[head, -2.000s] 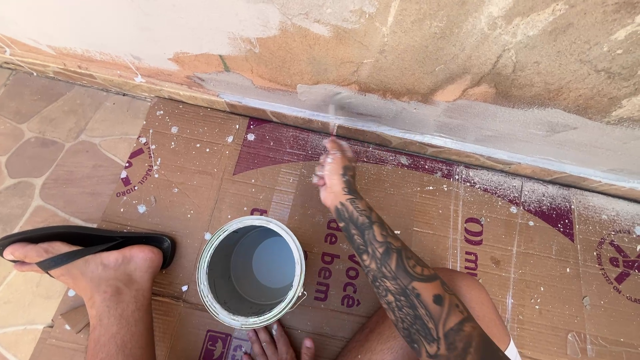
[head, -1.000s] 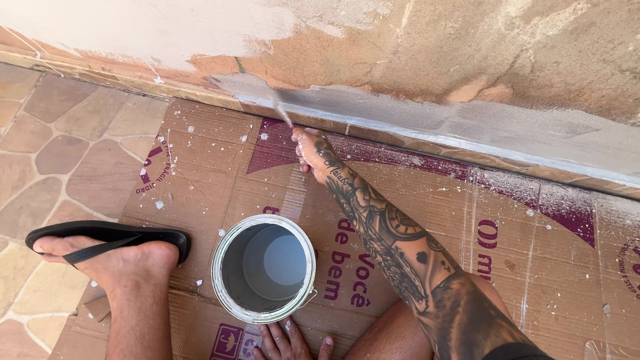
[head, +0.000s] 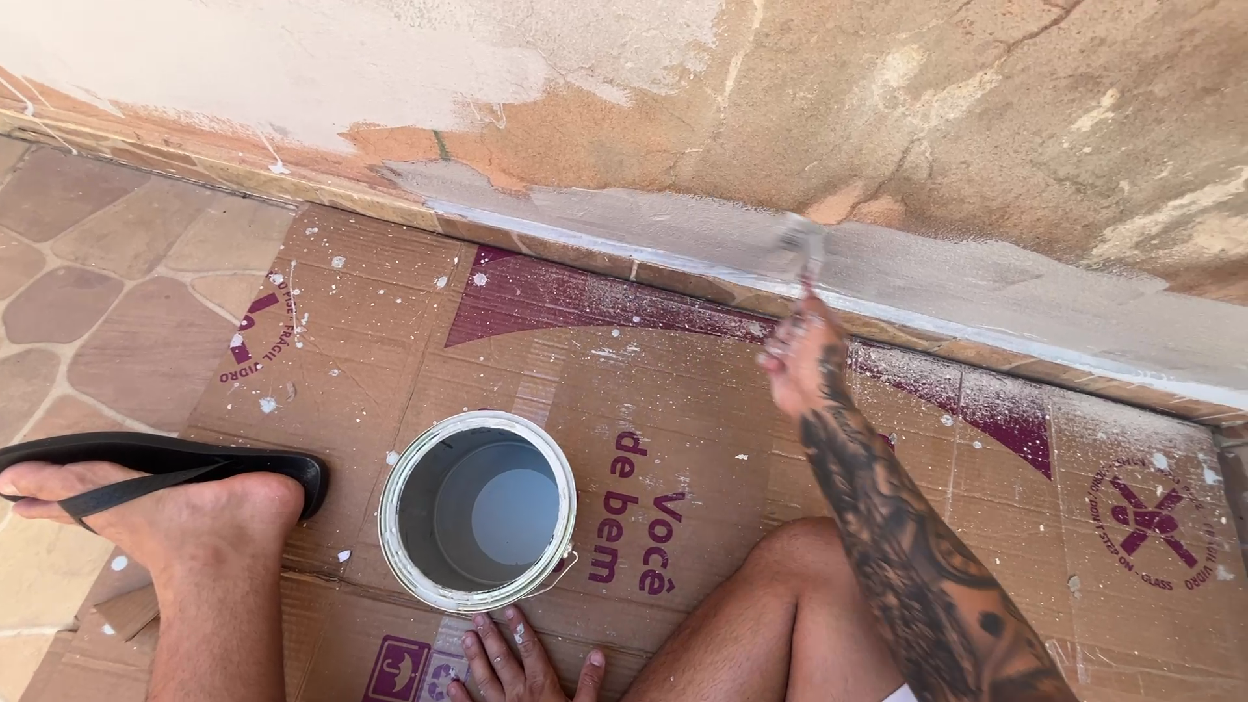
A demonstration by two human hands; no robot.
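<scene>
My right hand (head: 807, 353) grips the handle of a paintbrush (head: 804, 242), whose blurred bristles are against the low, painted part of the wall (head: 673, 222). Just below the paint can, my left hand (head: 522, 663) lies palm down on the cardboard with its fingers spread, holding nothing. The metal paint can (head: 478, 512) stands upright with its top off and pale liquid paint (head: 515, 517) low inside. A pale coated strip runs along the foot of the wall, with bare, rough plaster (head: 926, 127) above it.
Paint-spattered cardboard (head: 702, 390) covers the floor along the wall's stone skirting (head: 585, 258). Stone paving (head: 146, 336) shows at the left. My foot in a black flip-flop (head: 161, 478) is left of the can, and my bent knee (head: 799, 575) is right of it.
My right hand with the paintbrush first went left along the foot of the wall, then back to the right. My left hand has stayed beside the can.
</scene>
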